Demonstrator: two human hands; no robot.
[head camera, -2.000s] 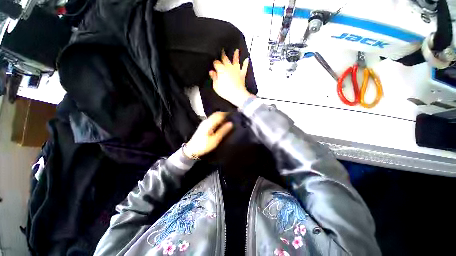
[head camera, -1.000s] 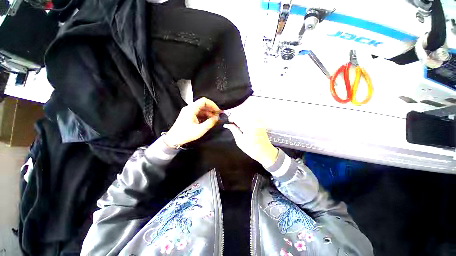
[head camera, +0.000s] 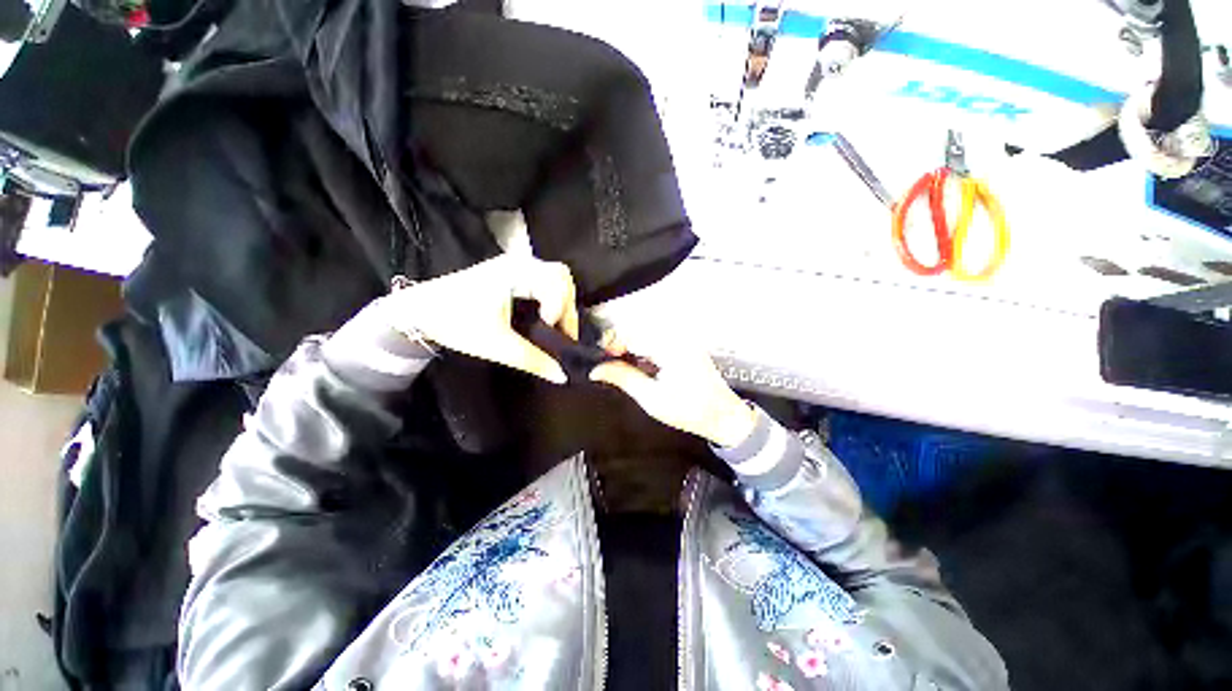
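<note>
A large black garment (head camera: 270, 189) lies heaped over the left of the table and hangs down on the left side. One part of it lies flat and curved on the table, with speckled, textured strips. My left hand (head camera: 493, 317) and my right hand (head camera: 676, 394) are close together at the table's front edge. Both pinch a narrow folded black garment edge (head camera: 581, 356) between thumb and fingers. The rest of that piece is hard to tell from the dark cloth below.
The white sewing machine (head camera: 946, 95) with its blue stripe stands at the upper right. Scissors (head camera: 951, 223) with red and yellow handles lie right of its needle area. A flat black rectangle (head camera: 1169, 344) is at the right table edge. A brown cardboard box (head camera: 61, 328) is at left.
My right hand has come off the flat cloth down to my left hand. Since then my left hand has turned and more of the folded edge shows between the hands.
</note>
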